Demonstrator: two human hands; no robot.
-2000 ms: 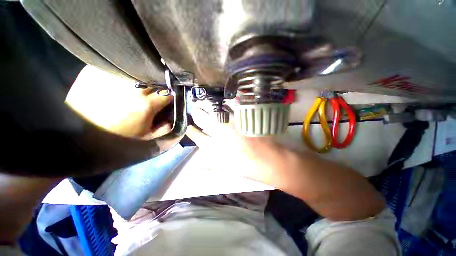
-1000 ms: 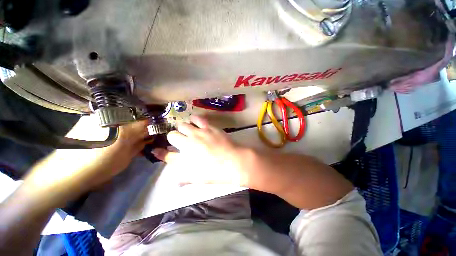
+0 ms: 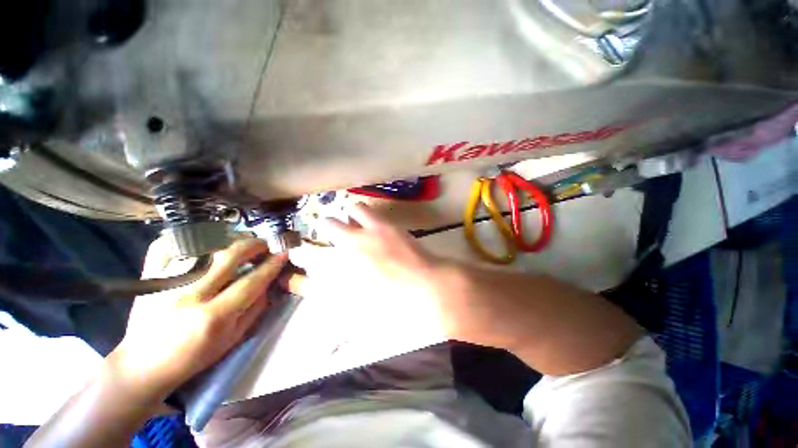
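Observation:
The sewing machine point(image 3: 350, 105) with red Kawasaki lettering fills the top of the view. The light grey-blue fabric point(image 3: 241, 360) lies narrow and folded at the table's front edge, running up under my left fingers. My left hand point(image 3: 197, 319) holds it, fingers together, just below the cream thread tension knob point(image 3: 198, 238). My right hand point(image 3: 372, 262) lies flat near the needle area, washed out by glare; its fingertips are close to the left ones. Whether it grips cloth is unclear. The needle is hidden behind small metal parts and fingers.
Scissors point(image 3: 510, 219) with yellow and red handles lie right of my right hand. A red-and-black item point(image 3: 402, 187) lies under the machine arm. Black fabric point(image 3: 52, 324) is at left. A blue crate point(image 3: 687, 324) stands at right, and pink cloth point(image 3: 752, 140) at upper right.
The view has swung right from the machine's end. My left hand has moved lower and over the light fabric, which now looks narrower and folded. My right hand stays near the needle area.

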